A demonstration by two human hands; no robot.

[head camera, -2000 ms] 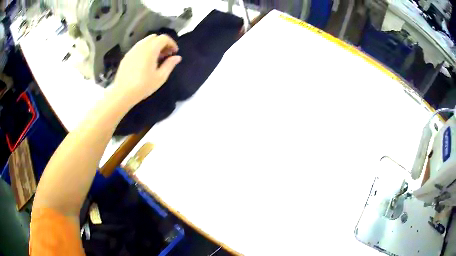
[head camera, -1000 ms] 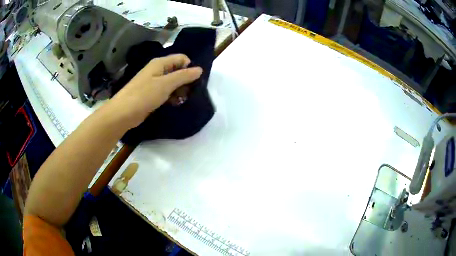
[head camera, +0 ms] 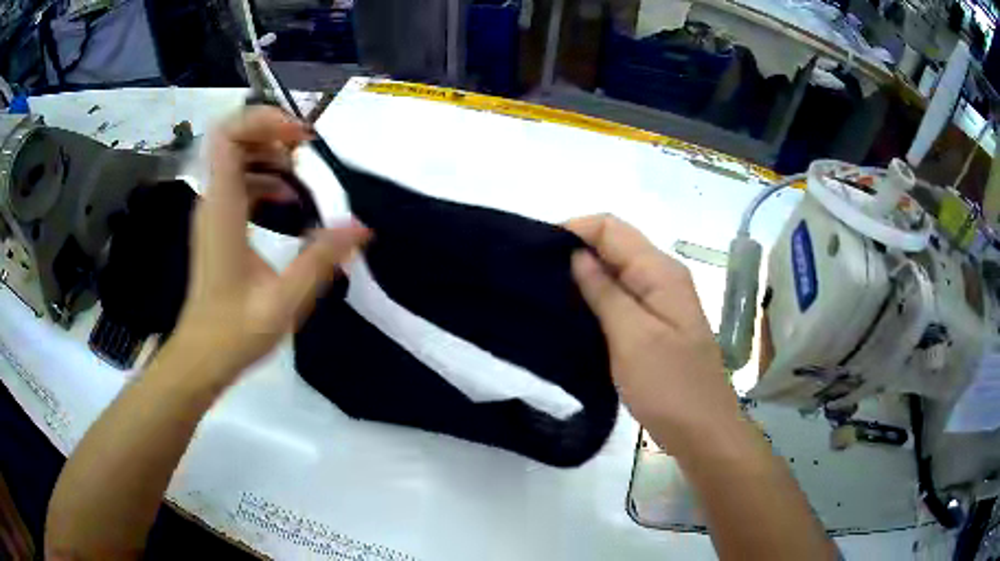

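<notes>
A black looped fabric band (head camera: 472, 263) is stretched between my hands above the white table (head camera: 274, 438). A long pale gap or strip, narrow and curved, shows through its middle; I cannot tell whether it is cloth or the table. My left hand (head camera: 258, 252) is bare, slightly blurred, and pinches the band's left end between thumb and fingers. My right hand (head camera: 647, 318) is bare and grips the upper right edge of the band with thumb and fingers. The band's underside is hidden.
The cream sewing machine head (head camera: 844, 296) stands at the right, with a grey lamp (head camera: 742, 290) beside it. Its metal bed (head camera: 680, 482) is below. Another machine (head camera: 55, 208) and a black cloth heap (head camera: 148, 258) are at the left. A yellow tape (head camera: 526, 110) runs along the back edge.
My left hand has brought a black band from the left-hand heap over the table. My right hand has come into view and taken hold of it. The view has shifted right.
</notes>
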